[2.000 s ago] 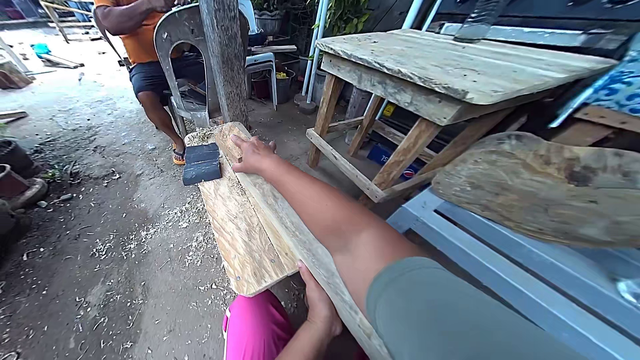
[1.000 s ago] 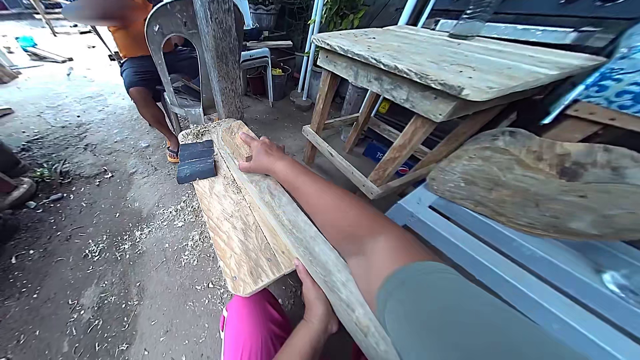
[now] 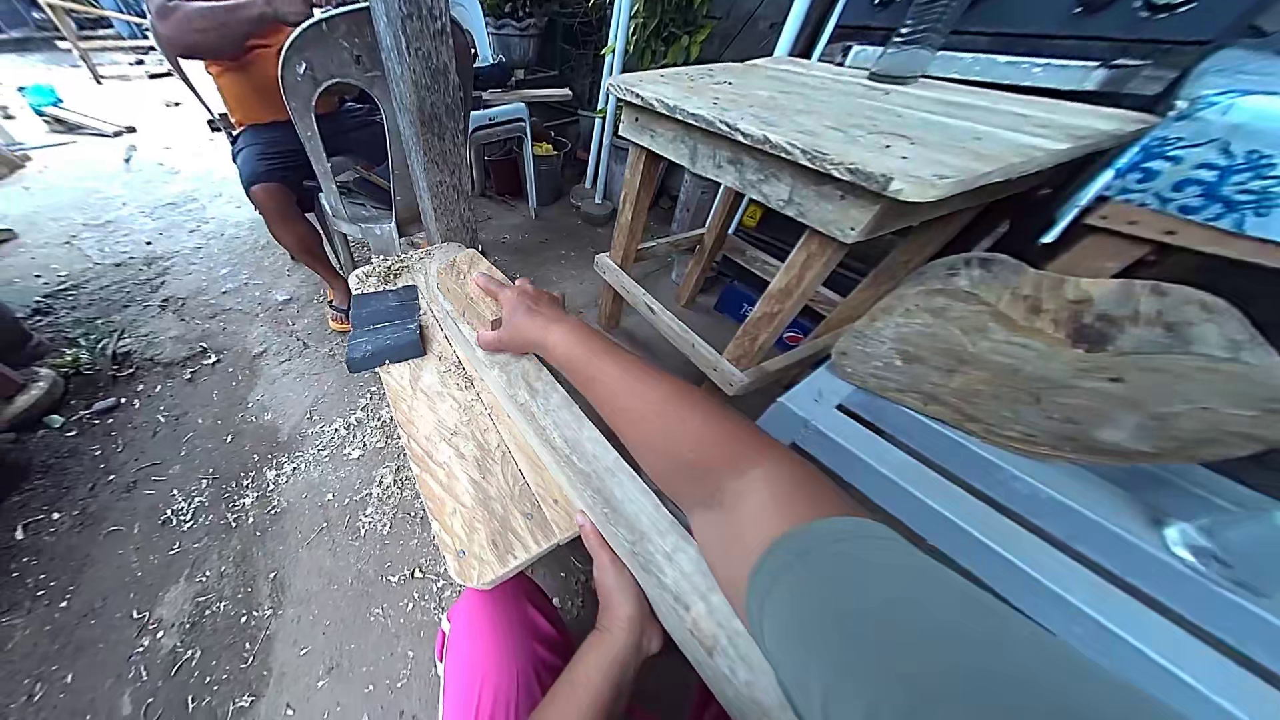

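A long, weathered wooden plank slants from the bottom of the view up onto a low wooden bench top. My right hand grips the plank close to its far end, thumb and fingers around a paler bare patch of wood. Lower down, my left hand holds the plank's side and underside just past the near edge of the bench, its fingers partly hidden. A piece of dark, creased sandpaper or similar sheet lies on the bench, left of the plank. Wood shavings are heaped at the far end.
A wooden post rises beyond the bench, beside a plastic chair and a seated person. At the right are a rough wooden table, a gray slatted bench and a wooden slab on it. Shavings litter the ground.
The seated person's hand and forearm have shifted at the top of the view. Both my hands stay on the plank in nearly the same places.
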